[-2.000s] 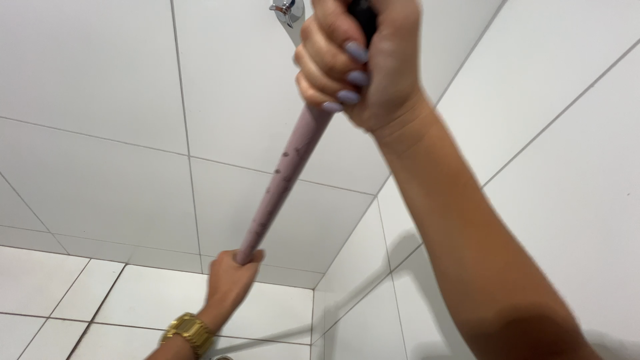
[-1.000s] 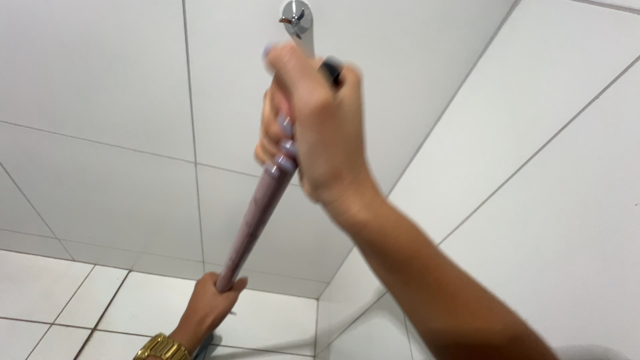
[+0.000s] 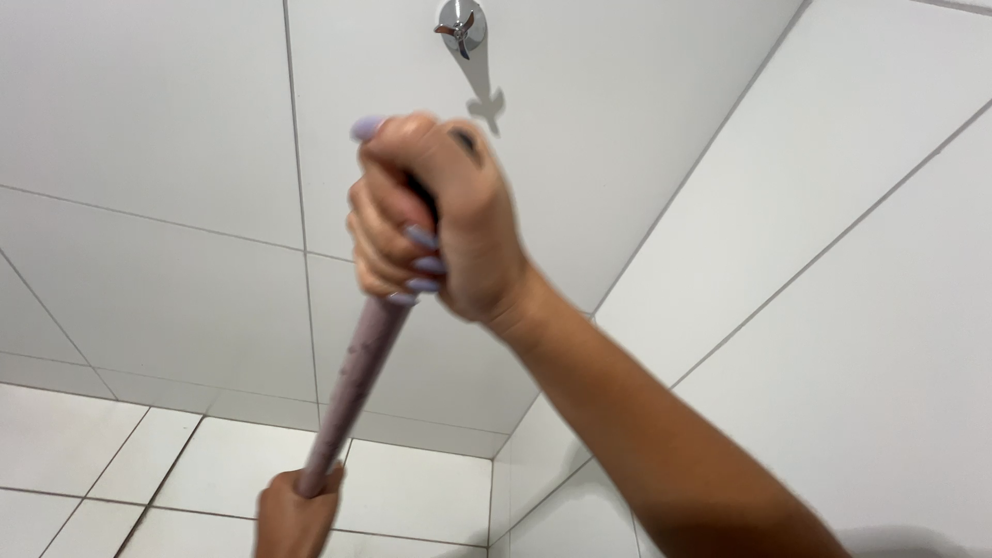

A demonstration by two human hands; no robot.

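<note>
A pinkish-mauve pole [image 3: 353, 387] with droplet-like spots slants from upper middle to lower left. My right hand [image 3: 434, 217], with lilac nails, is wrapped around its upper end, where a bit of black shows between thumb and fingers. Lower down, at the bottom of the view, my left hand [image 3: 298, 508] grips the same pole. The pole's lower end is hidden behind my left hand and below the view.
Above my right hand, a chrome tap handle [image 3: 460, 29] is fixed to the white tiled wall [image 3: 170, 116]. Another tiled wall [image 3: 852, 294] meets it at a corner on the right. White floor tiles [image 3: 232, 465] with dark joints lie at the lower left.
My right hand and the pole's top have moved left and down from where they were two seconds ago, leaving the tap handle in full view. Both hands have kept their grip.
</note>
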